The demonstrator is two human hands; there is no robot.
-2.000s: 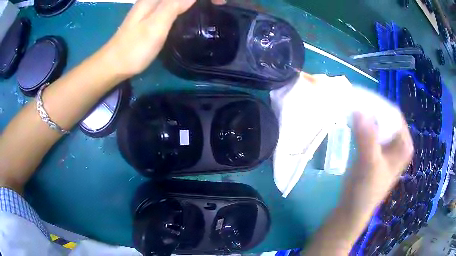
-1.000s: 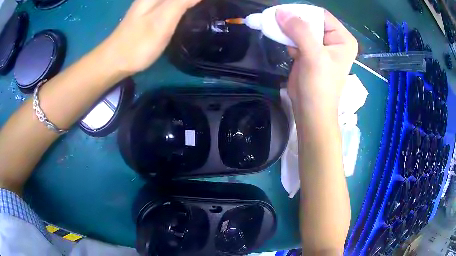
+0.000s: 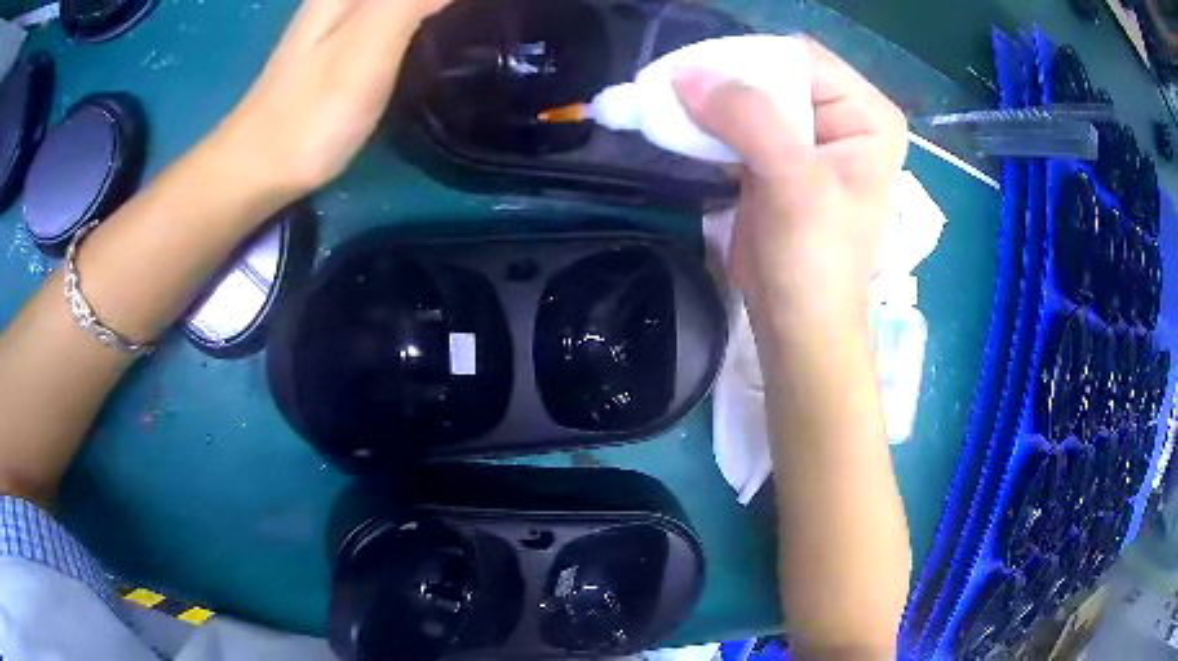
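Observation:
Three black two-well housings lie in a column: the far one, the middle one with a small white label in its left well, and the near one. My right hand holds a white glue bottle by its body, its orange nozzle tip over the left well of the far housing. Whether the tip touches cannot be told. My left hand lies at the far housing's left end; its fingers are cut off by the top edge, so its grip is hidden.
Loose black round covers lie at left, one with a shiny pale face. A crumpled white cloth and a clear bottle lie partly behind my right forearm. Blue trays of black parts stand at right, with clear strips at their corner.
My right hand has brought the white bottle from the cloth at right to the far housing; over the last second the nozzle moved slightly left and nearer me. My left hand has shifted slightly left.

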